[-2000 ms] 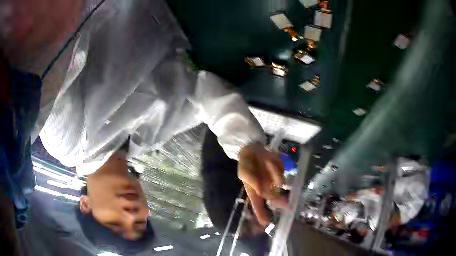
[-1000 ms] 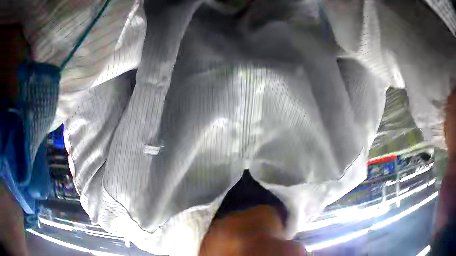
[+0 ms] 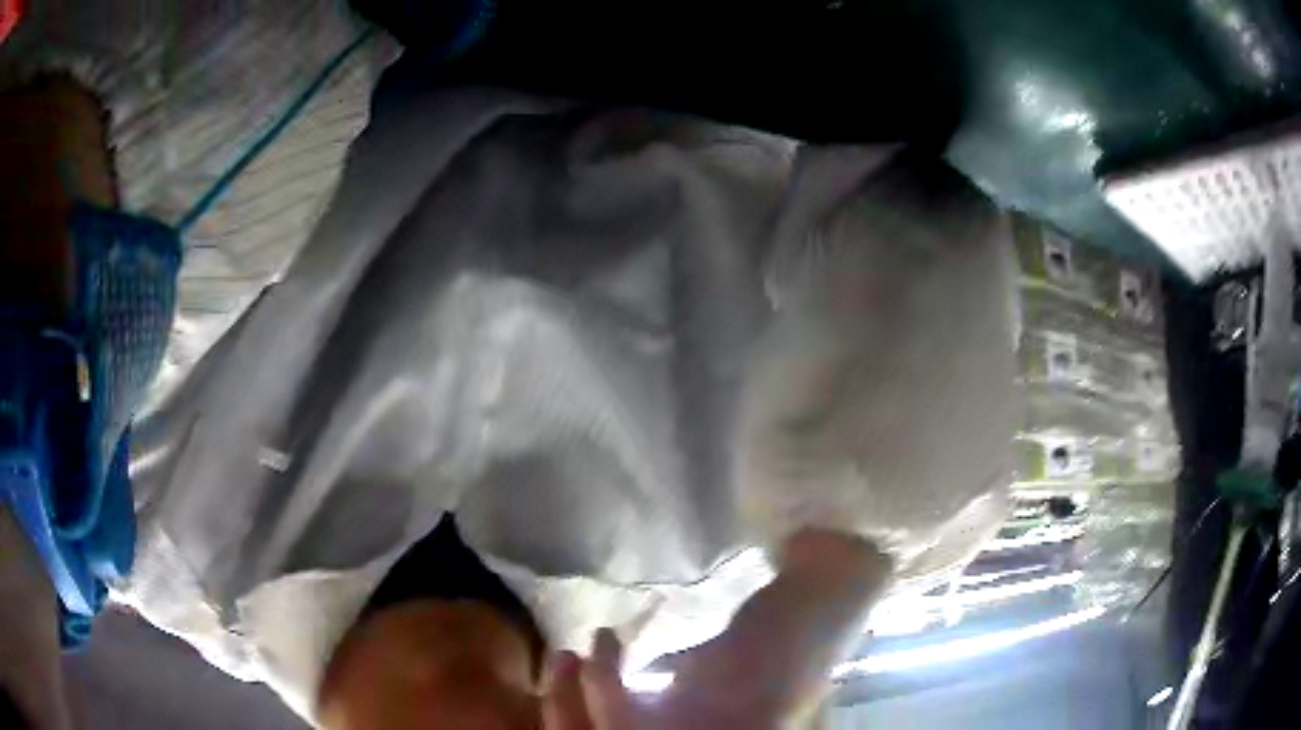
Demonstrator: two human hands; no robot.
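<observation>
The picture is upside down and looks back at a white striped smock [image 3: 571, 371], with a neck and chin at the bottom. My left hand [image 3: 26, 620] is at the lower left edge, mostly cut off and blurred; what it holds is hidden. A blue wrist strap [image 3: 121, 307] with a thin blue-green cord [image 3: 271, 136] sits around that wrist. My right hand [image 3: 771, 635] is blurred at the bottom, beside the chin, its fingers partly cut off. I cannot tell whether it holds anything.
A dark-green glossy bench [image 3: 1141, 64] crosses the top right. A white perforated board [image 3: 1206, 207] is at the right edge, with a metal bar and a green fitting [image 3: 1247, 486] below it. Pale green patterned panels [image 3: 1059, 357] stand behind the smock.
The smock has shifted left and down. The right sleeve and hand have come in beside the chin. The bench and white board, out of the last frame, show again at the right.
</observation>
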